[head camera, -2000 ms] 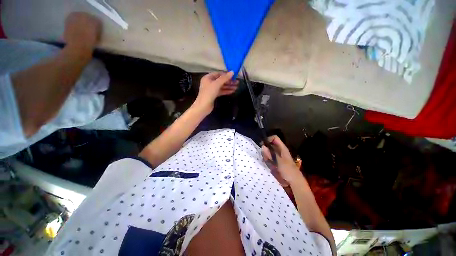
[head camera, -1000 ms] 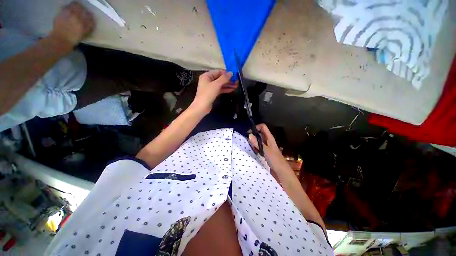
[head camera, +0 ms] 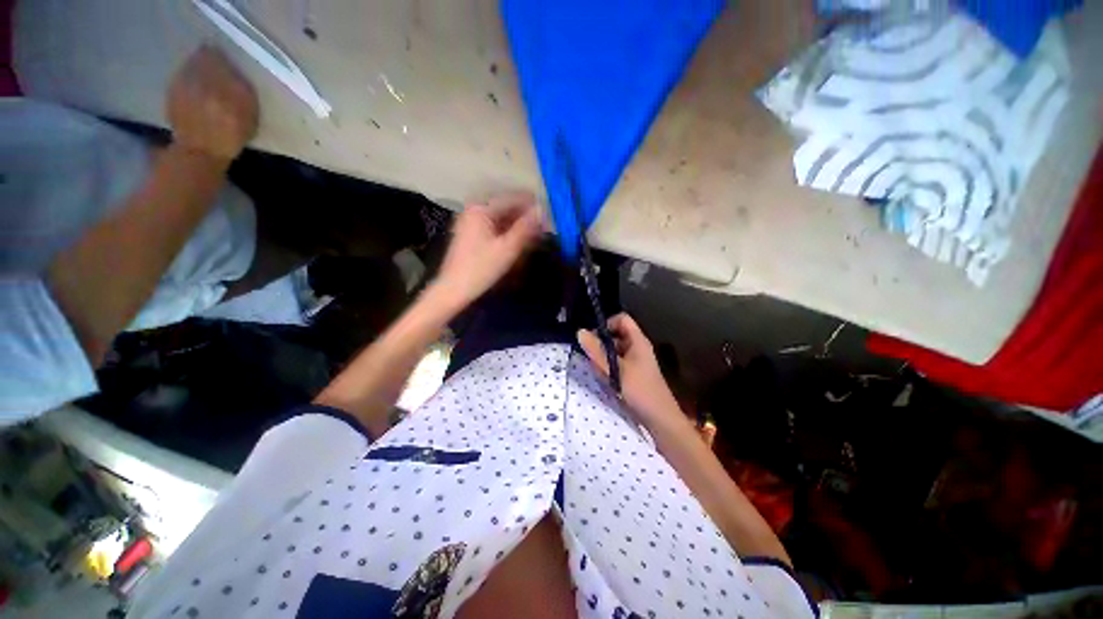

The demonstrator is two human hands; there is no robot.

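Note:
The bright blue fabric (head camera: 611, 91) lies on the pale table and narrows to a point that hangs over the front edge. My right hand (head camera: 623, 357) holds the tailor's shears (head camera: 585, 260) by their handles at my waist. The dark blades point away from me and lie over the tip of the blue fabric. Whether the blades are parted cannot be told. My left hand (head camera: 490, 242) is blurred, just left of the fabric tip, off the fabric, and looks empty with its fingers bent.
Striped print fabric (head camera: 925, 133) lies at the right of the table (head camera: 714, 194). Red fabric (head camera: 1028, 351) hangs at the right edge. White strips (head camera: 269, 55) lie at the left, beside another person's hand (head camera: 214, 106). Scraps litter the dark floor.
My left hand has let go of the blue tip and moved a little left. The blue tip now hangs lower over the edge. The shears stay at the tip, in my right hand.

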